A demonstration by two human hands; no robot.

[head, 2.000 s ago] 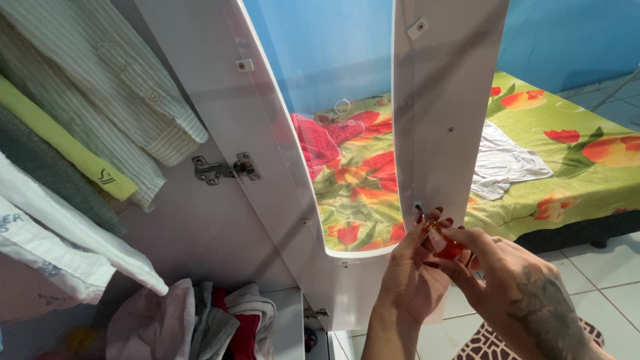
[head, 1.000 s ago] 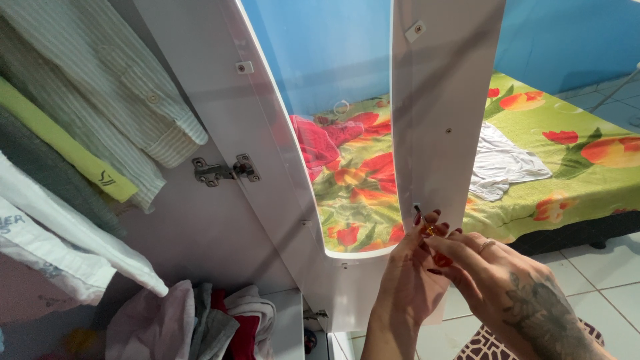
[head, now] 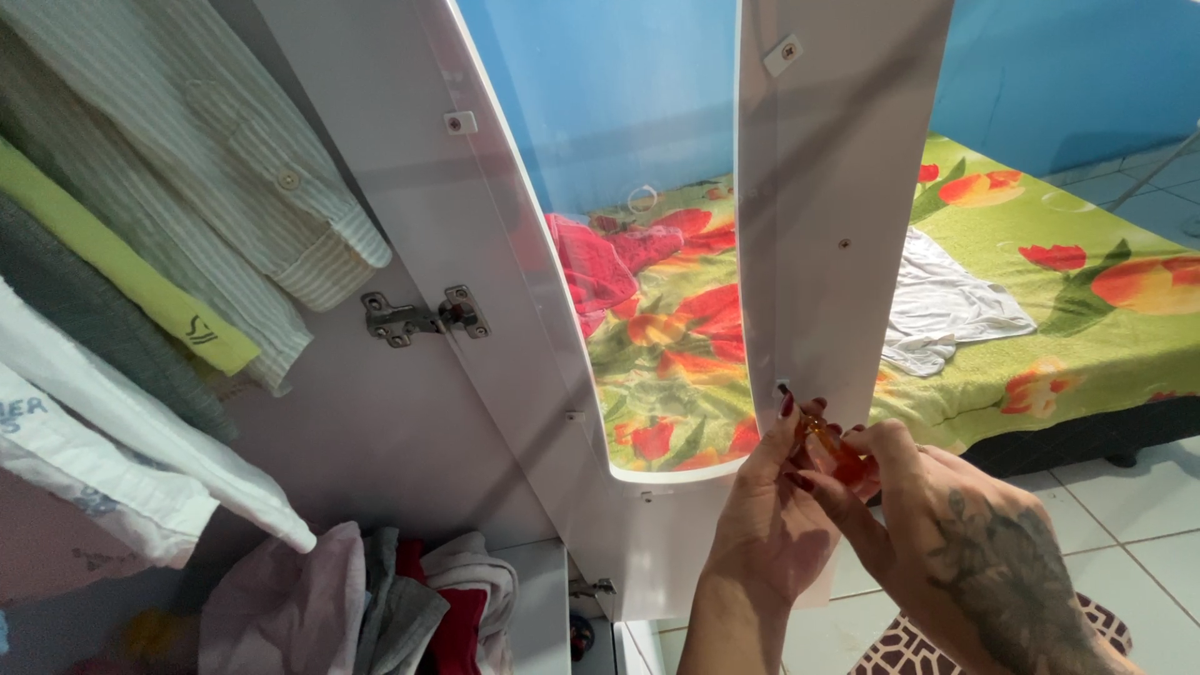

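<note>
My right hand (head: pixel 937 534) grips the translucent orange-red handle of a screwdriver (head: pixel 830 450) at the lower edge of the wardrobe door (head: pixel 806 281). Beside it, my left hand (head: pixel 773 506) has its fingers around the front of the tool, near its shaft. The dark tip points up and left at a small white clip (head: pixel 782 385) on the door's inner face, close to the rim of the curved clear panel (head: pixel 656 328). Whether the tip sits in a screw cannot be told. Other clips with screws (head: pixel 789 52) hold the panel's border.
Shirts (head: pixel 281 178) hang at left, above folded clothes (head: pixel 291 600) in the wardrobe. A metal hinge (head: pixel 427 317) joins door and side wall. Behind the door stands a bed with a floral cover (head: pixel 1059 309) and a white garment (head: pixel 947 300). A patterned item (head: pixel 909 647) lies low at right.
My right hand has shifted its fingers on the screwdriver handle. My left hand remains at the same spot by the clip.
</note>
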